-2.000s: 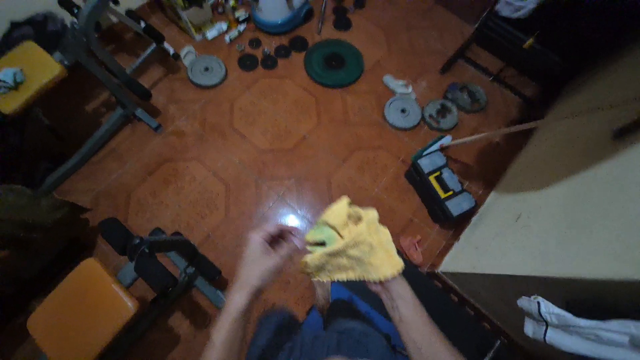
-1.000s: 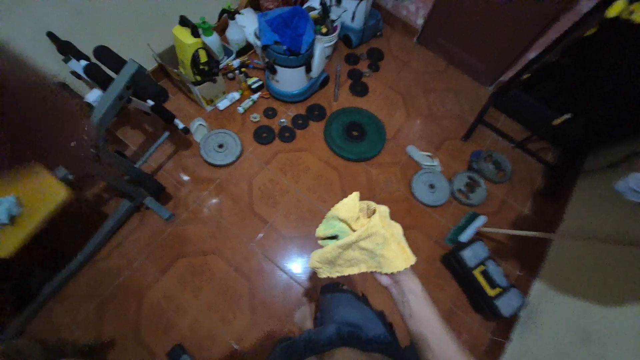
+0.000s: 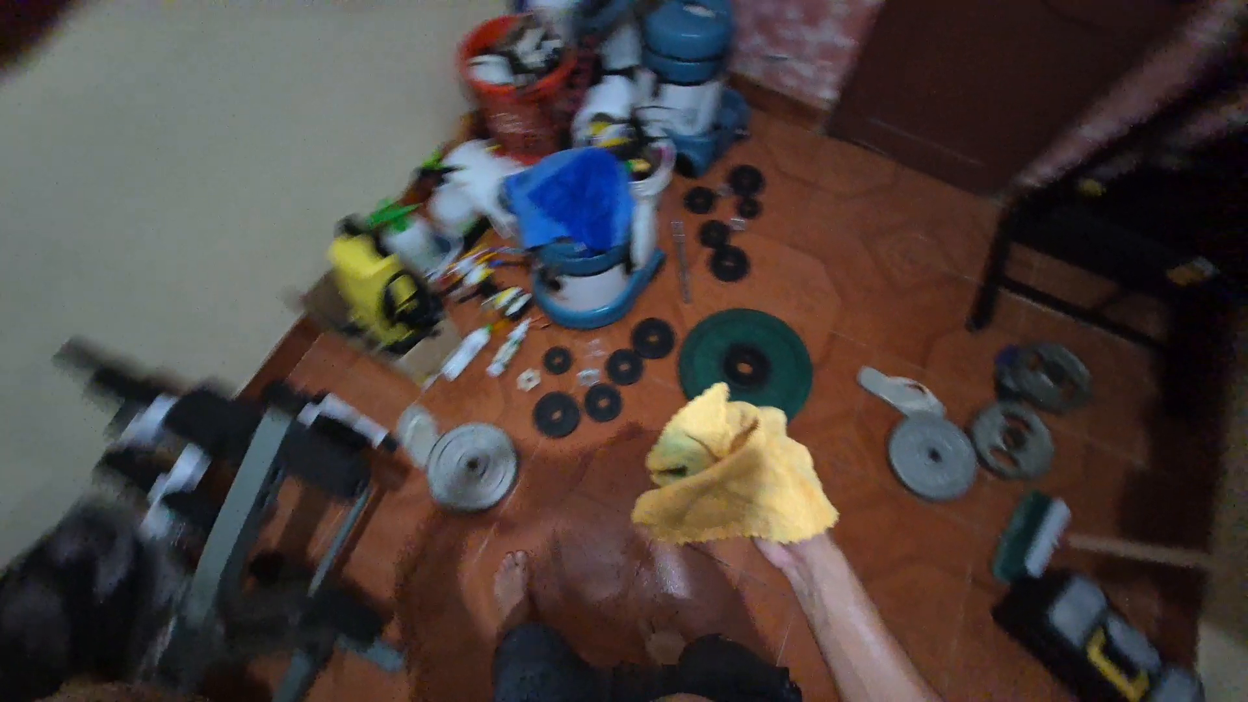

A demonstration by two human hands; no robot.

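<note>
A yellow cloth (image 3: 746, 478) is spread over my right hand (image 3: 792, 554), which holds it up from below above the tiled floor. The cloth hides my fingers; only the base of the hand and the forearm show. A small greenish thing (image 3: 675, 466) shows in a fold at the cloth's left side; it is too blurred to name. Behind the cloth, a green weight plate (image 3: 780, 341) lies flat on the floor, partly covered by the cloth in this view. My left hand is not in view.
Small black plates (image 3: 557, 414) and grey plates (image 3: 473, 466) lie about the floor. A vacuum cleaner (image 3: 590, 292) with a blue cloth (image 3: 575, 200), a red bucket (image 3: 517, 107) and bottles stand ahead. Gym equipment (image 3: 234, 517) is at left, a toolbox (image 3: 1102, 634) and brush (image 3: 1024, 536) at right.
My left hand was beside the cloth two seconds ago and has left the view. The right hand still holds the cloth. The view has shifted towards the far wall and bucket.
</note>
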